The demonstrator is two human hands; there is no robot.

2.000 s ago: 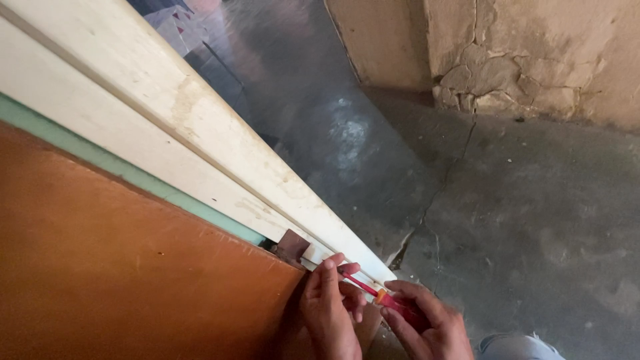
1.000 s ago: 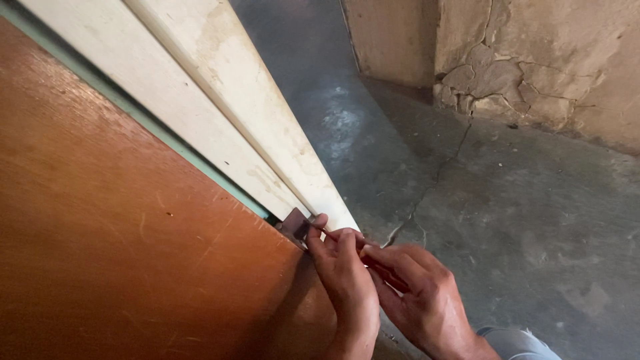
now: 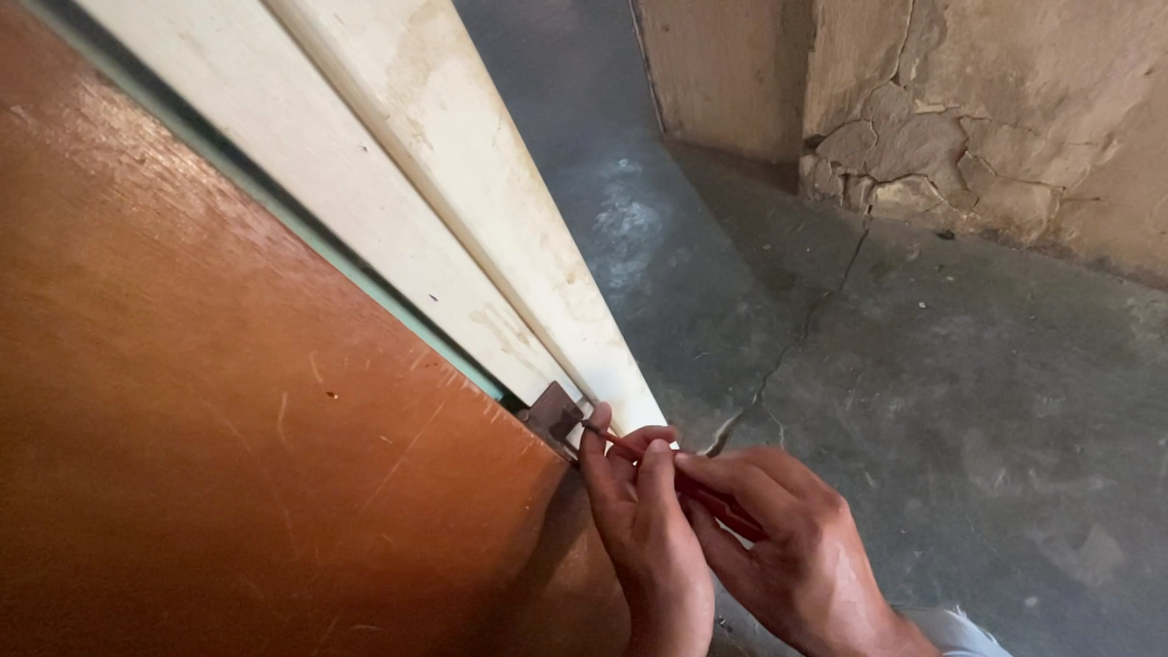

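A red-handled screwdriver (image 3: 721, 507) slants up and left, its tip at a dark metal hinge (image 3: 553, 415) between the brown wooden door (image 3: 274, 411) and the cream door frame (image 3: 438, 192). My right hand (image 3: 794, 538) is closed on the screwdriver's handle. Around the red shaft near the tip are the fingers of my left hand (image 3: 648, 529), one fingertip beside the hinge's edge. Whether a screw sits at the tip is too small to tell.
A grey concrete floor (image 3: 967, 429) with a long crack lies to the right of the frame. Beyond it stands a beige wall (image 3: 1022, 119) with broken plaster at its base. Part of a light-blue cloth (image 3: 944, 631) shows at the bottom edge.
Two seconds ago the orange-and-red handle showed more fully; now my right hand covers more of it. Both hands stay near the hinge. The view has shifted and turned somewhat.
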